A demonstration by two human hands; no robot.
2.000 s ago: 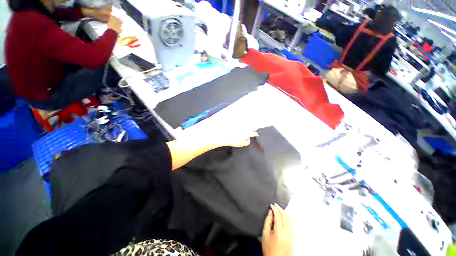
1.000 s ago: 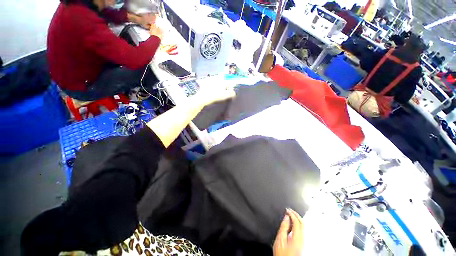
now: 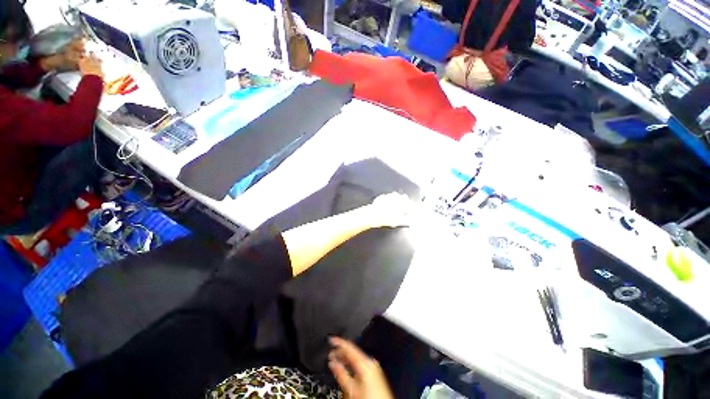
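Note:
A dark grey cloth panel (image 3: 354,265) lies on the white table and hangs over its front edge towards my lap. My left hand (image 3: 393,209) is on the panel beside the bright lamp glare; glare washes out its fingers, so its grip is unclear. My right hand (image 3: 356,372) is low at the frame's bottom edge, partly cut off, by the panel's hanging part, with fingers slightly apart and nothing visible in them. The white sewing machine with a blue stripe (image 3: 545,220) is right of the panel. Its needle area is lost in glare.
A dark strip stack (image 3: 272,132) with blue at its edge lies upper left, beside red cloth (image 3: 393,86). A black phone (image 3: 613,372) and a dark pronged tool (image 3: 551,313) lie right. A blue crate (image 3: 43,292) stands left. A person in red sits upper left.
My left hand has moved from over the dark strip onto the panel near the glare. My right hand is lower, away from the machine. The view has shifted right, showing the phone and pronged tool.

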